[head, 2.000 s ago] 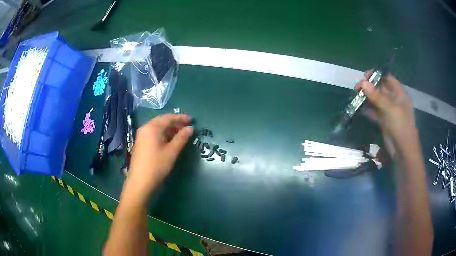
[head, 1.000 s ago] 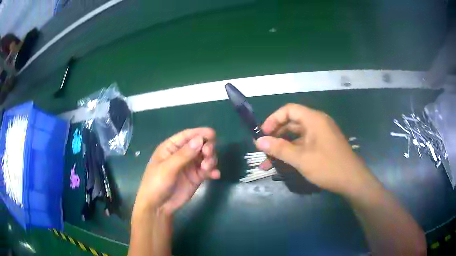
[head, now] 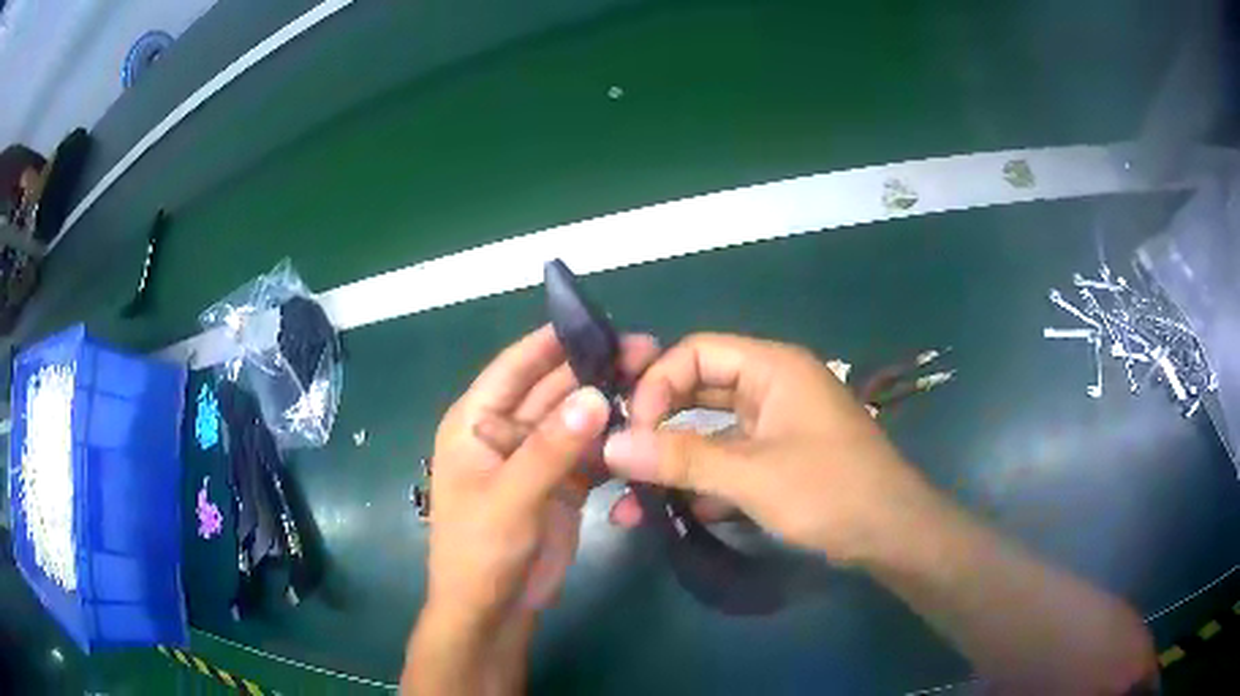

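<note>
A slim black housing (head: 582, 324) is held between my two hands in the middle, its tapered nose pointing up and away. My left hand (head: 524, 462) grips it from the left, with thumb and fingers on its middle. My right hand (head: 748, 435) pinches it from the right at the same place. Small bright spots show on the housing between the fingertips. Whether a small part is between the fingertips is hidden. A few small black parts (head: 423, 490) show just left of my left hand.
A blue bin (head: 136, 490) of white sticks stands at far left. Beside it are turquoise (head: 208, 415) and pink parts (head: 210, 511), part-built black units (head: 259, 496) and a clear bag (head: 288, 356). Brownish plier-like prongs (head: 908, 381) lie right of my right hand. White-silvery pieces (head: 1135, 347) lie far right.
My hands have come together on the housing, which has moved left. My left hand now holds it too. The view has shifted, and the brownish prongs show more.
</note>
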